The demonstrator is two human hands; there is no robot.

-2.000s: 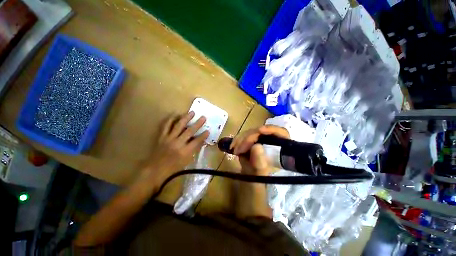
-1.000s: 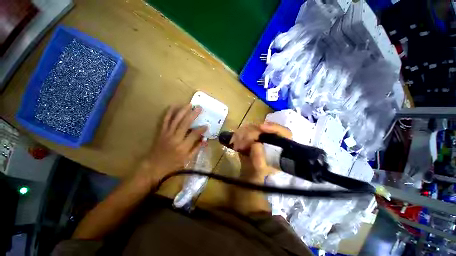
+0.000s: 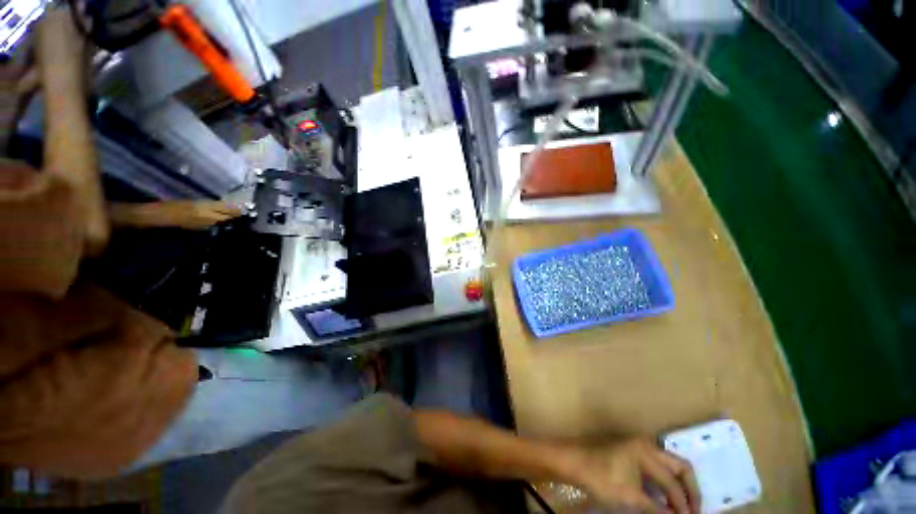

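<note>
The white plastic housing (image 3: 721,464) lies flat on the tan bench at the lower right. My left hand (image 3: 643,477) is at its left edge, with curled fingers over the edge; the hand is slightly blurred. My right hand is not in view, nor is the electric screwdriver. A short piece of dark cord shows by my left forearm. The blue screw tray (image 3: 593,325), full of tiny silver screws, stands on the bench beyond my left hand.
A press with a reddish-brown pad (image 3: 568,170) stands behind the screw tray. Left of the bench is a white machine (image 3: 457,201) with black plates and an orange driver (image 3: 208,52). A person (image 3: 75,371) stands at it, one arm reaching in. A green belt (image 3: 804,201) runs along the right.
The view has swung left, bringing in the press, the machine and the other person. My right hand, the screwdriver and most of the bagged units have left the picture. My left hand stays at the housing.
</note>
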